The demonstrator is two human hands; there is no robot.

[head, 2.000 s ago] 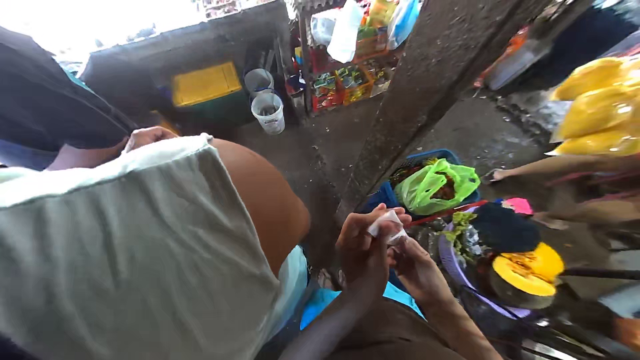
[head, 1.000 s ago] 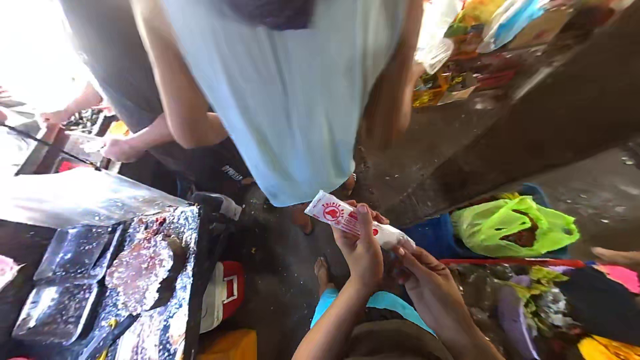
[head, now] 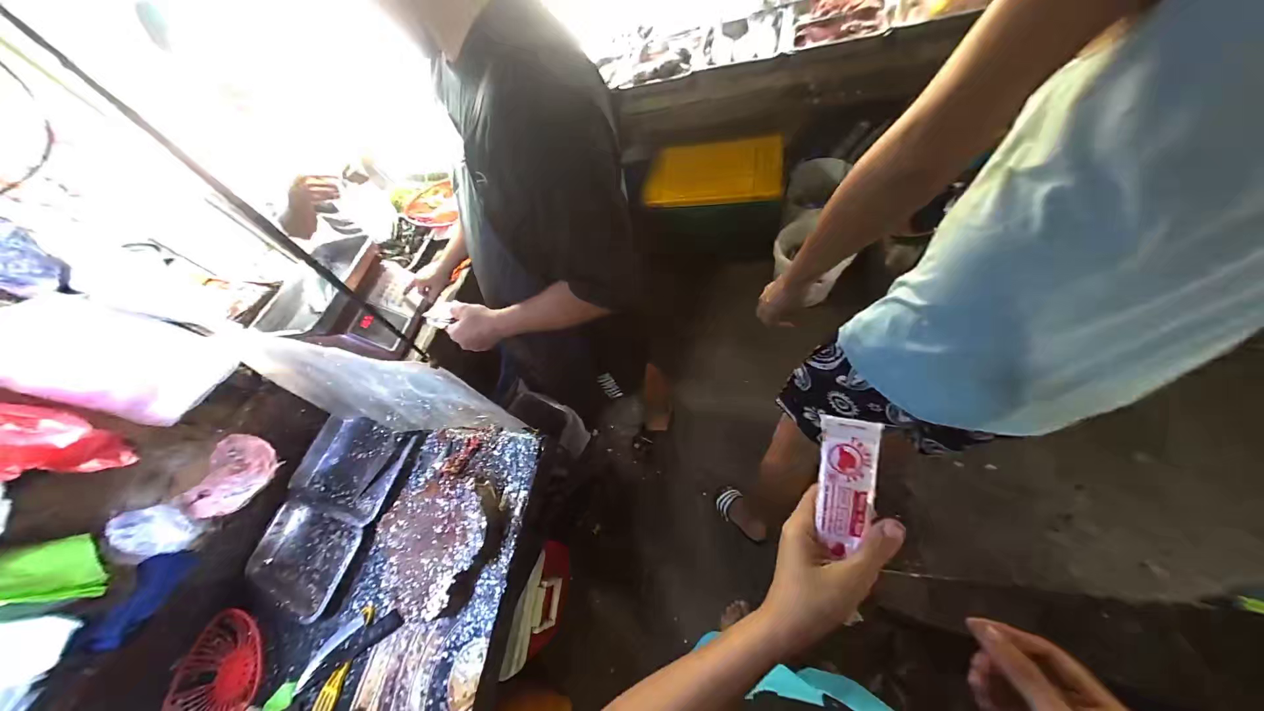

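My left hand (head: pixel 825 583) is closed around a white wrapped packet (head: pixel 846 484) with red print, held upright at the lower centre right. My right hand (head: pixel 1032 667) is at the lower right edge, apart from the packet, fingers loosely bent; nothing shows in it. To the left is a stall table with a wet chopping surface (head: pixel 434 538), a clear plastic container (head: pixel 326 509), knives (head: pixel 341 647) and a red plastic basket (head: pixel 219 664).
A person in a light blue shirt (head: pixel 1066 247) stands close on the right. Another in a dark shirt (head: pixel 543 158) stands by a scale (head: pixel 380 316). A yellow-lidded bin (head: pixel 716 173), white buckets (head: pixel 810 242) and a red-and-white cooler (head: pixel 543 602) stand on the floor.
My right hand has come away from the packet, which my left hand now holds alone and upright. The view has swung left. The person in light blue is now at the right.
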